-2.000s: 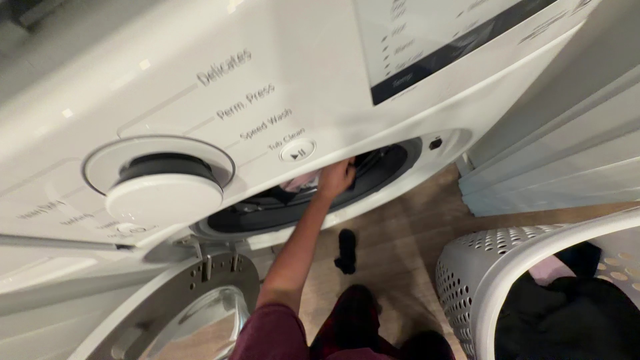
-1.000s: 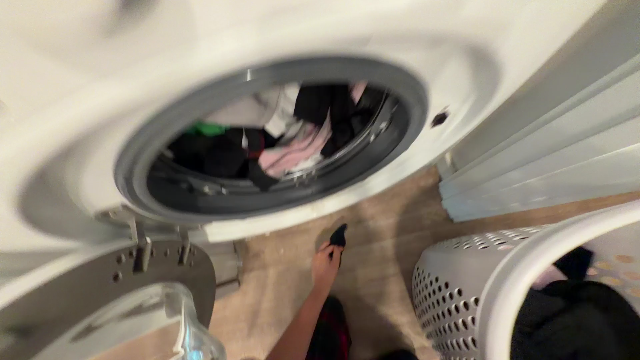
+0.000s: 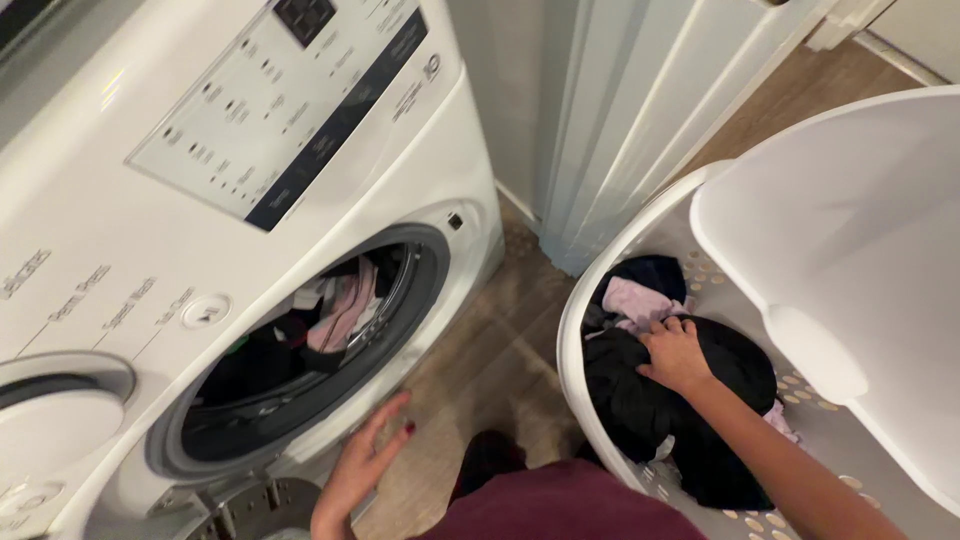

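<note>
My right hand (image 3: 673,352) rests on black clothes (image 3: 637,390) in a white perforated laundry basket (image 3: 570,345); its fingers are partly bent at a pink garment (image 3: 637,301), and whether they grip any cloth I cannot tell. Empty, with fingers apart, my left hand (image 3: 371,457) is in front of a white front-loading washing machine (image 3: 405,180). Inside the machine's drum lie black, white and pink clothes (image 3: 345,311), framed by the grey door gasket (image 3: 431,300).
The washer's round door (image 3: 247,510) hangs swung out at the lower left. A white basket lid (image 3: 847,225) stands raised at the right. A pale folding door panel (image 3: 600,112) is between washer and basket. Wood-look floor (image 3: 487,360) shows below.
A second ago one hand held a small dark cloth low over the floor; that cloth no longer shows. Now my right hand is in the basket. The view has swung right.
</note>
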